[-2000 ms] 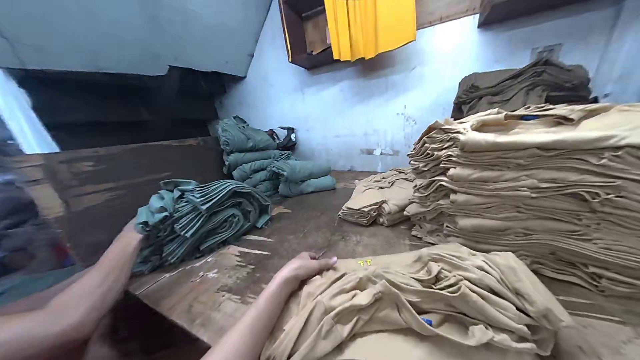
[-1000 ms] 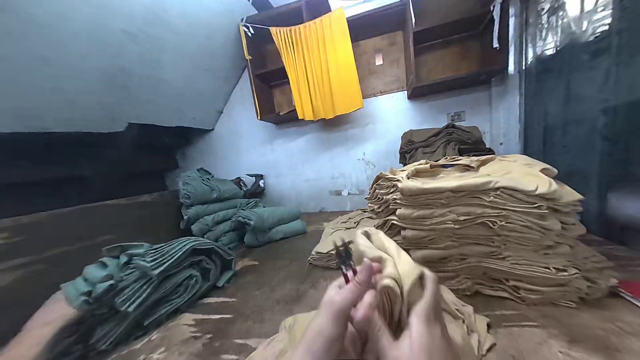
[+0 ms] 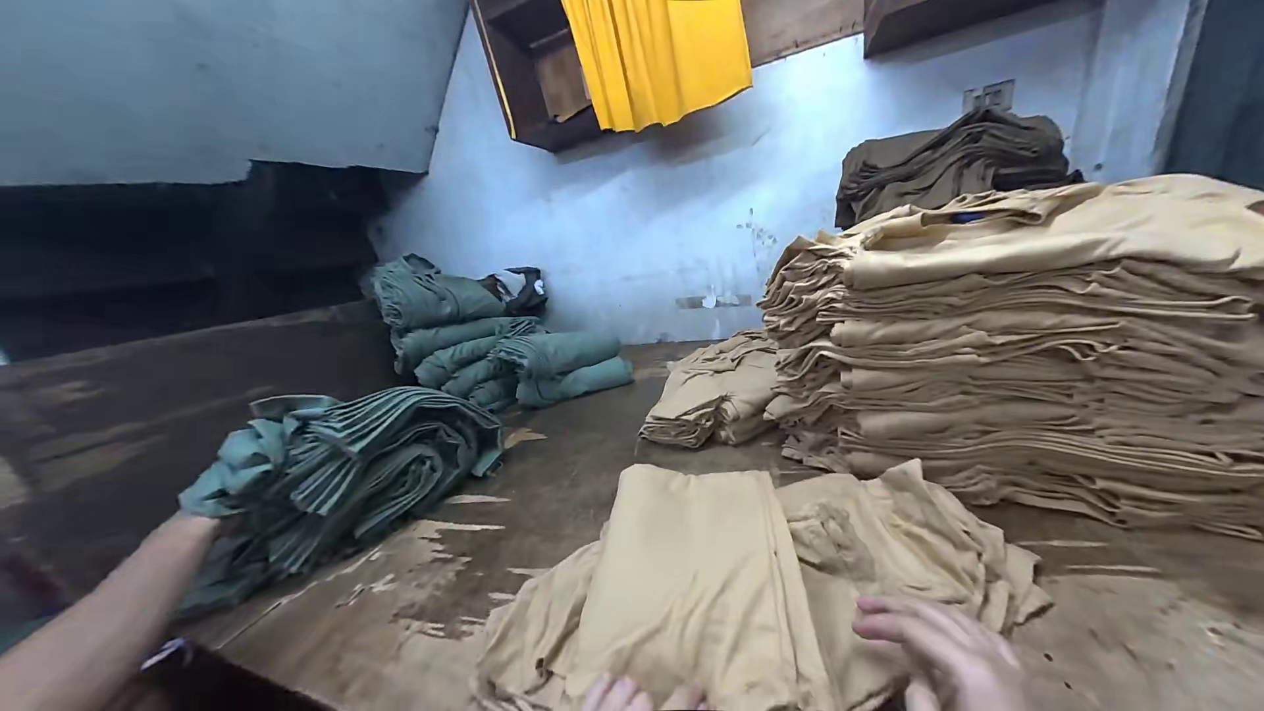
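A folded tan garment (image 3: 696, 573) lies on more loosely bunched tan cloth (image 3: 889, 523) on the worn wooden table. Of my left hand (image 3: 617, 694) only some fingertips show at the bottom edge, touching the near end of the folded garment; the rest is out of frame. My right hand (image 3: 943, 647) is over the bunched cloth at the right, its fingers spread and no object visible in it. Another person's forearm (image 3: 118, 602) reaches in from the left, its hand at a folded bundle of green garments (image 3: 375, 474) and mostly hidden by cloth.
A tall stack of tan garments (image 3: 1037, 365) stands on the right, beside a small tan pile (image 3: 716, 385). Dark brown cloth (image 3: 948, 163) sits behind. Rolled green bundles (image 3: 474, 336) lie near the wall. Yellow cloth (image 3: 657, 59) hangs from a wall shelf (image 3: 538, 84).
My hands were together at the tan cloth, with small red-handled snips held up; now they are apart and the snips are out of sight. A folded tan garment now lies flat between them.
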